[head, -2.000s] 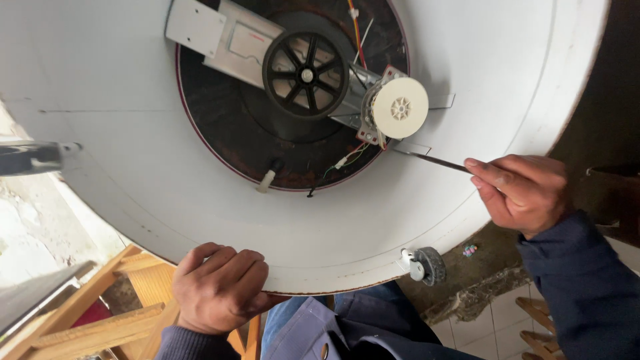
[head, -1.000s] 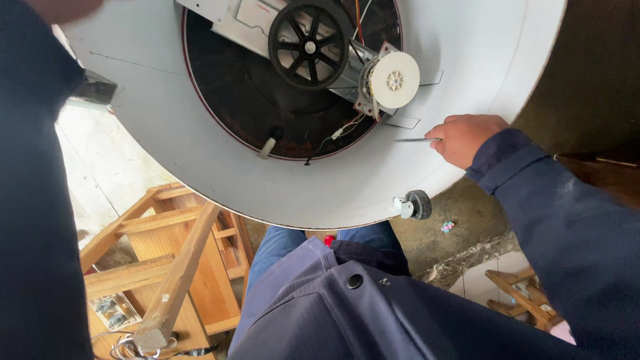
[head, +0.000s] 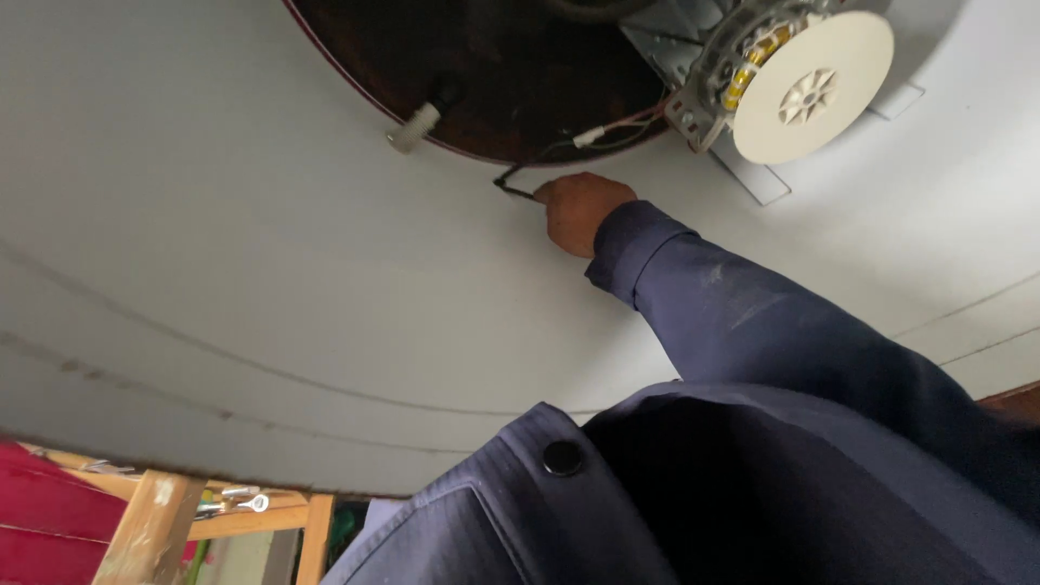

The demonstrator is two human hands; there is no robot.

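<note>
My right hand [head: 587,213] reaches inside a white metal drum [head: 366,301]. Its fingers meet a thin dark rod or cable end [head: 517,192] beside the round dark opening's rim; whether this is the tool held earlier I cannot tell. Thin wires with a white connector [head: 588,137] run from there to an electric motor [head: 756,69], which carries a cream plastic disc [head: 812,88]. Left of the hand, a pale ribbed plastic fitting [head: 414,128] sticks out over the rim. My left hand is out of view.
The drum's curved lower edge [head: 244,484] crosses the lower left. Beyond it stands a wooden frame [head: 150,528] with metal tools [head: 244,502] on it, beside a red surface [head: 57,496]. Rectangular slots or tabs [head: 764,185] mark the wall near the motor.
The view has moved closer into the drum. My right hand has gone from right of the motor to the rim left of it. My left hand, at the drum's edge two seconds ago, has left the view.
</note>
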